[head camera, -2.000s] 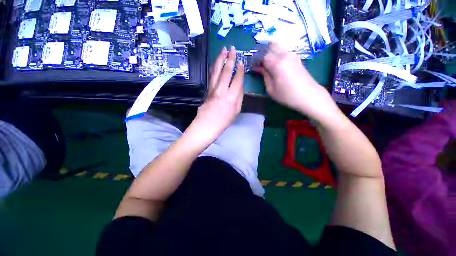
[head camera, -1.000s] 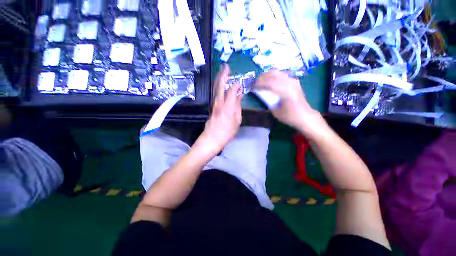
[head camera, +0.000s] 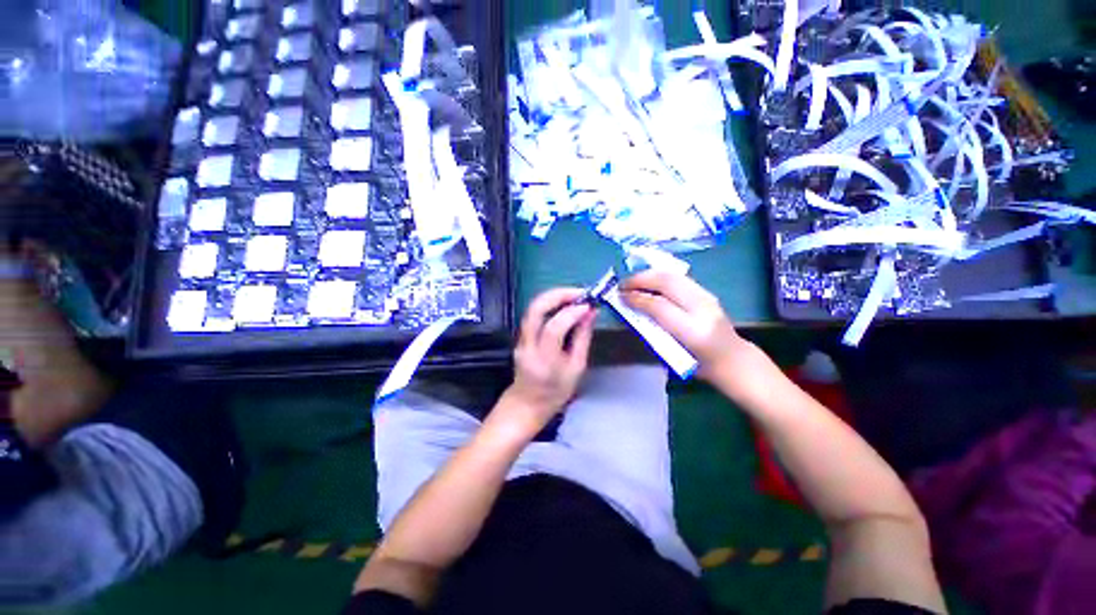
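A small dark circuit board (head camera: 601, 286) is held tilted above the bench's front edge. My left hand (head camera: 557, 345) pinches its left end between thumb and fingers. My right hand (head camera: 683, 315) is at its right end, with a white ribbon cable (head camera: 653, 334) running from the board down under the fingers, its blue end pointing down right. Another white strip shows just behind my right fingers. The fingertips hide the connector, so I cannot tell how the cable sits in it.
A heap of loose white cables (head camera: 613, 144) lies behind my hands. The left black tray (head camera: 277, 354) holds rows of boards; one cable hangs over its front edge. The right tray (head camera: 986, 270) holds boards with tangled cables. People sit on both sides.
The view has shifted so the bench shows further back. The board has been raised and tilted between both hands. The ribbon cable now extends below my right fingers.
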